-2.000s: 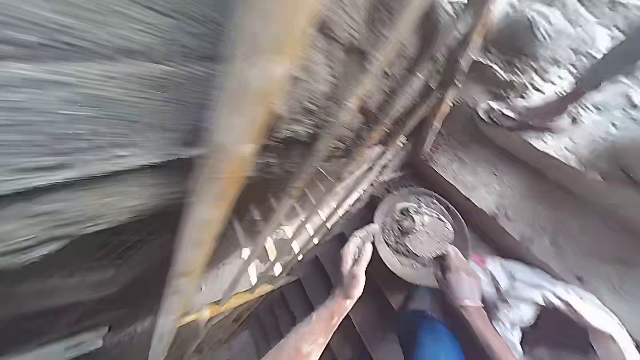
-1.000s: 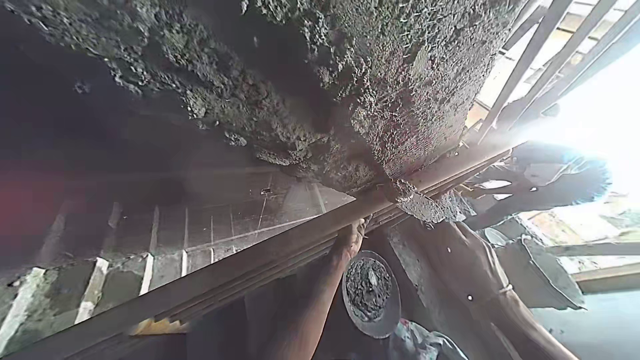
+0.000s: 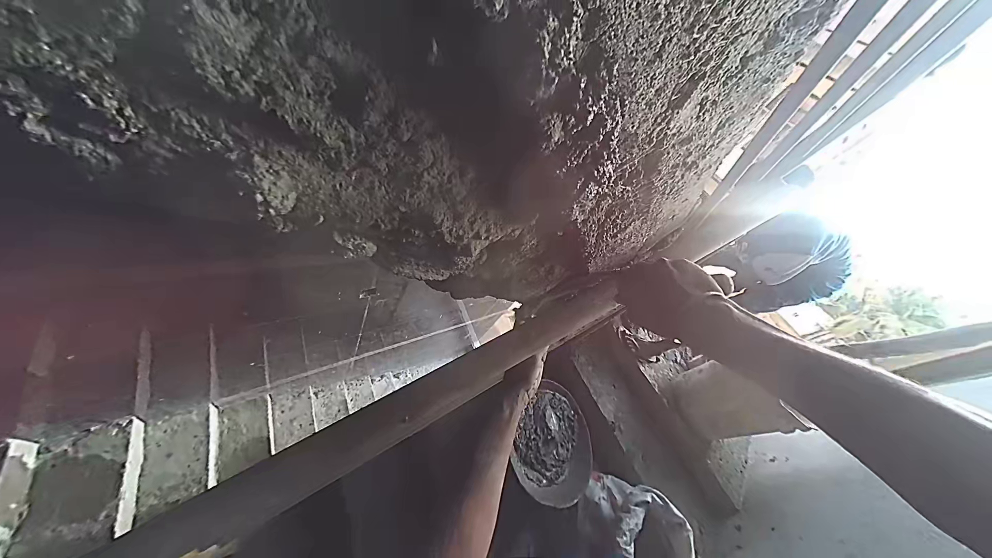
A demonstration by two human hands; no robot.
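A long wooden beam (image 3: 403,411) runs diagonally below a wall coated with rough, wet-looking mortar (image 3: 480,155). From below, my left forearm reaches up to the beam; my left hand (image 3: 531,372) is at its lower edge, fingers mostly hidden. My right arm comes in from the right, with my right hand (image 3: 659,291) dark and bent by the wall's lower edge at the beam's upper end. Whether it holds a tool cannot be seen. Beside my left forearm is a round pan (image 3: 583,465) containing grey mortar (image 3: 546,434).
Stair-like concrete ledges (image 3: 174,442) line the lower left. A crumpled pale sack (image 3: 639,515) lies below the pan. Concrete edges (image 3: 620,403) stand right of it. What looks like another person's head (image 3: 798,260) is beyond my right arm, near slanting poles (image 3: 814,101).
The view has turned strongly from the pan, where both my hands were two seconds ago. Since one second ago, my right hand has moved up toward the wall; mortar showed beside it then.
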